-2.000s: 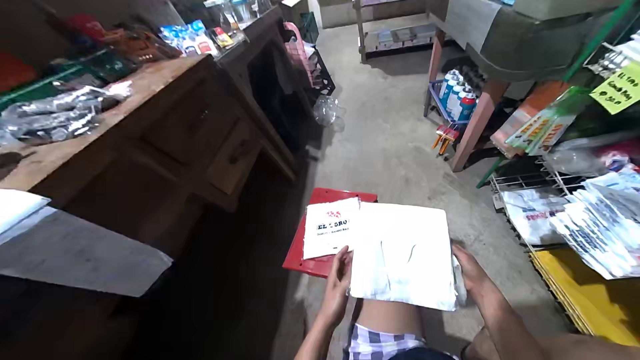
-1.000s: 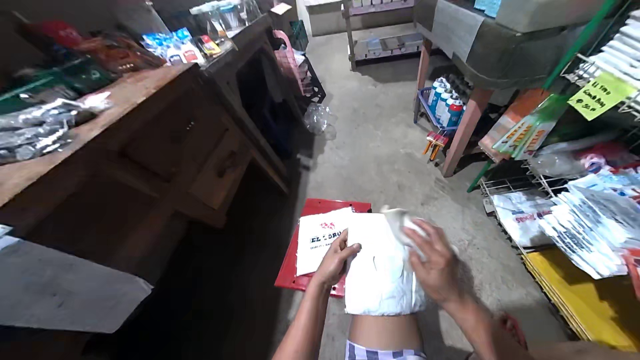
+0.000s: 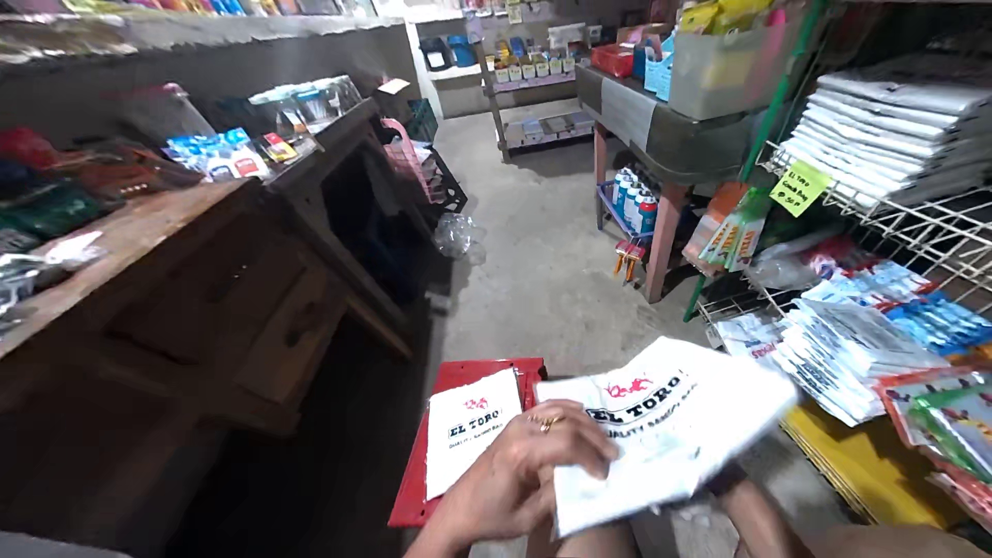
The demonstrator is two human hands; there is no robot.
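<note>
A white printed bag (image 3: 659, 426) is raised over the lap, tilted, its red and black print facing up. My left hand (image 3: 535, 457), with a ring on one finger, grips the bag's left edge. My right hand (image 3: 728, 484) is mostly hidden beneath the bag's right side, so its fingers cannot be made out. Just left of the held bag, another white printed bag (image 3: 469, 434) lies flat on a red plastic stool (image 3: 407, 480).
A wooden desk (image 3: 194, 225) stands on the left. At right, a wire shelf (image 3: 930, 225) holds a stack of folded white bags (image 3: 883, 132) and plastic packets (image 3: 821, 349). Spray cans (image 3: 635, 201) sit under a table. A clear plastic bag (image 3: 459, 236) lies on the floor.
The held bag showed a plain white face earlier; its printed face now shows. My right hand has gone from the bag's top edge to beneath its right side. The view has tilted up.
</note>
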